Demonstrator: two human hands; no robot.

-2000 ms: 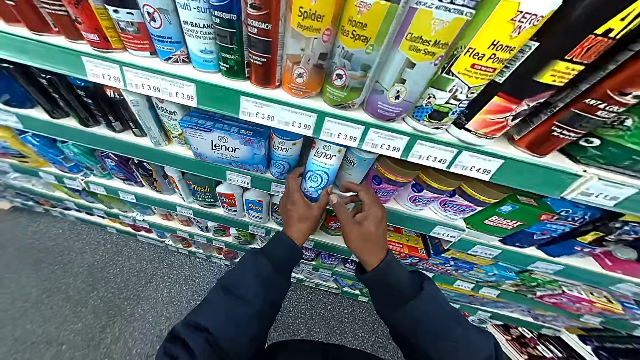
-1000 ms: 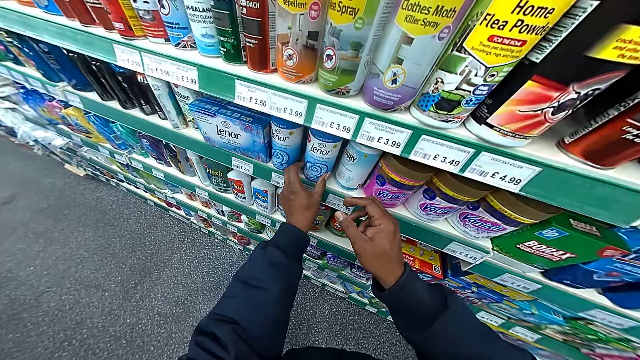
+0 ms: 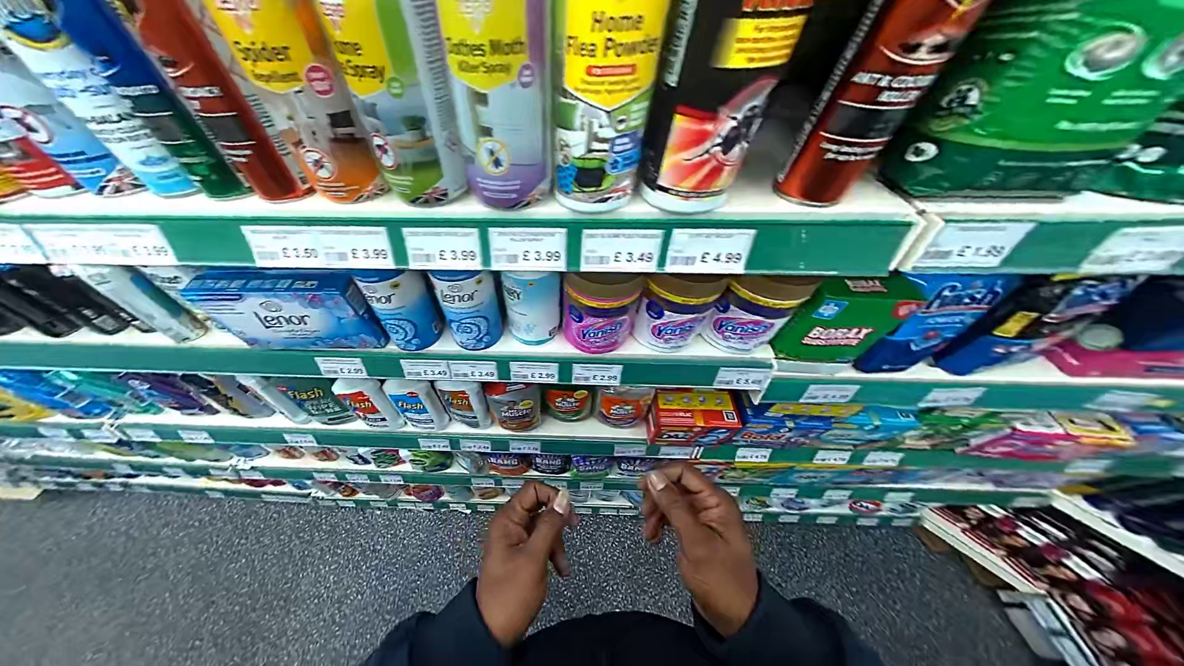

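Note:
My left hand (image 3: pixel 524 561) hangs low in front of the shelves, fingers loosely curled, holding nothing. To its right my right hand (image 3: pixel 700 546) is also empty, with thumb and fingers bent and a gap between the two hands. Both are clear of the goods. Above them, on the second shelf, stand two blue Lenor cans (image 3: pixel 467 309), a pale blue can (image 3: pixel 531 307) and several Vanish tubs (image 3: pixel 601 313) with gold lids. A blue Lenor box (image 3: pixel 282 310) lies left of the cans.
Insect sprays and a flea powder can (image 3: pixel 606 102) line the top shelf, above a green edge with price labels (image 3: pixel 529 249). Flash bottles (image 3: pixel 418 404) and a red box (image 3: pixel 694 418) fill the shelf below. Grey speckled floor (image 3: pixel 277 573) lies beneath; more stock is at lower right (image 3: pixel 1064 573).
Two seconds ago my hands were at a Lenor can, the left one holding it. The can now stands on the shelf, and both hands have drawn back. The view has shifted right.

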